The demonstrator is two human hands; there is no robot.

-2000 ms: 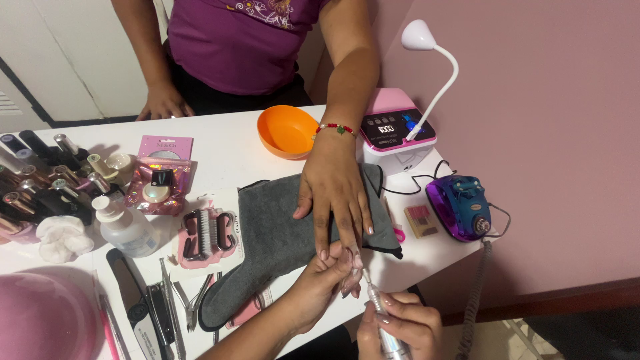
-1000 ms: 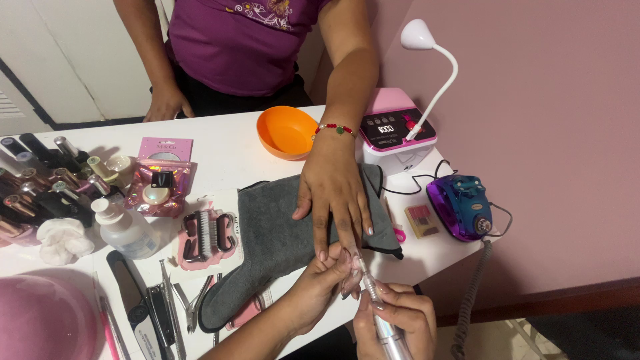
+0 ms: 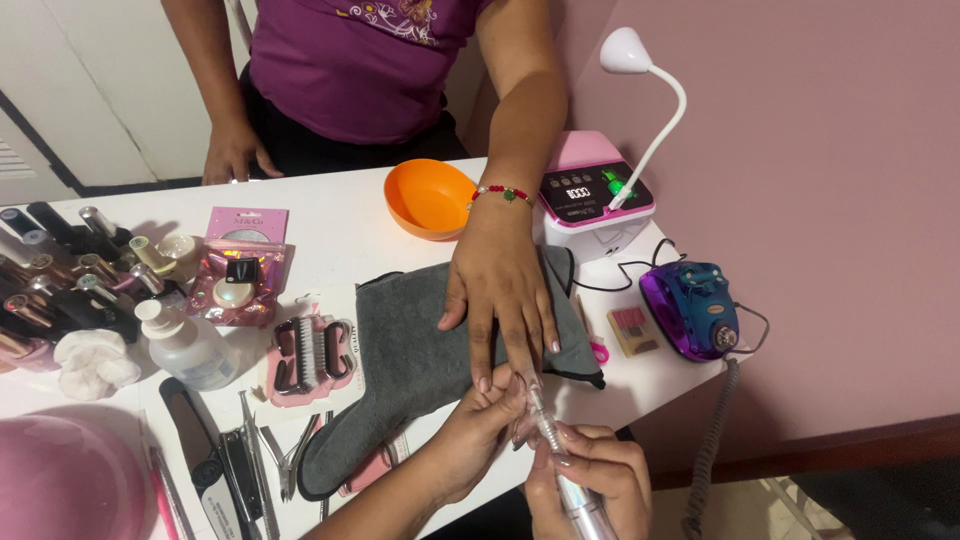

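My left hand (image 3: 480, 420) grips a fingertip of the hand (image 3: 499, 285) of a person seated across the table. That hand lies palm down over a grey cloth (image 3: 405, 345) and wears a red bead bracelet. My right hand (image 3: 596, 472) holds a silver electric nail drill handpiece (image 3: 581, 499), its tip at the gripped fingertip; whether it touches the nail cannot be told. A coiled cord (image 3: 709, 450) hangs from the blue and purple drill control unit (image 3: 694, 307) on the right.
An orange bowl (image 3: 429, 199) and a nail lamp (image 3: 596, 180) with a gooseneck light stand at the back. Nail polish bottles (image 3: 67, 270), a pump bottle (image 3: 187, 345), a nail brush (image 3: 311, 356), cuticle nippers (image 3: 285, 457) and a pink dome (image 3: 60, 480) are on the left. A drill bit box (image 3: 632, 331) lies right.
My right hand and the handpiece have shifted slightly at the fingertip. My left hand keeps its hold. The glowing figure on the lamp's panel has turned from blue to red to green.
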